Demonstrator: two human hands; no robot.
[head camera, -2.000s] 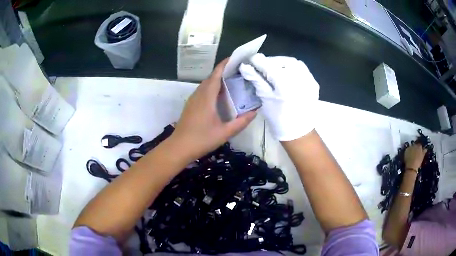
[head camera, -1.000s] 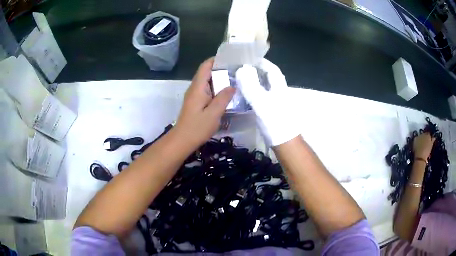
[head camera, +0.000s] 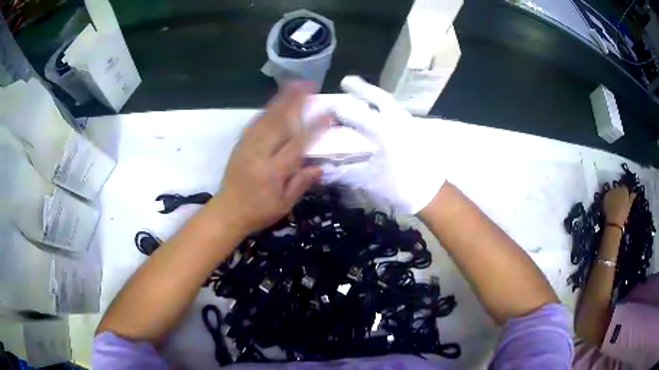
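Observation:
A white retail carton (head camera: 338, 142) is between my two hands above the cable pile, its lid down; it is partly hidden and blurred. My left hand (head camera: 271, 162), bare and blurred, is at the carton's left side with fingers spread; its grip cannot be told. My right hand (head camera: 397, 148), in a white glove, is closed around the carton's right side. The tangled pile of black USB cables (head camera: 325, 282) lies below my hands on the white worktable (head camera: 498, 202).
The dark belt (head camera: 206, 54) carries a bagged black device (head camera: 303, 43), open cartons (head camera: 423, 61) (head camera: 108, 69) and a closed carton (head camera: 606, 114). Overlapping open cartons (head camera: 72, 173) stand at left. Single cables (head camera: 184, 201) lie beside the pile. Another person's hand (head camera: 618, 206) is in cables at right.
The carton's raised lid is now down. My left hand's fingers have spread and shifted left. The bagged device and the open cartons on the belt have moved right.

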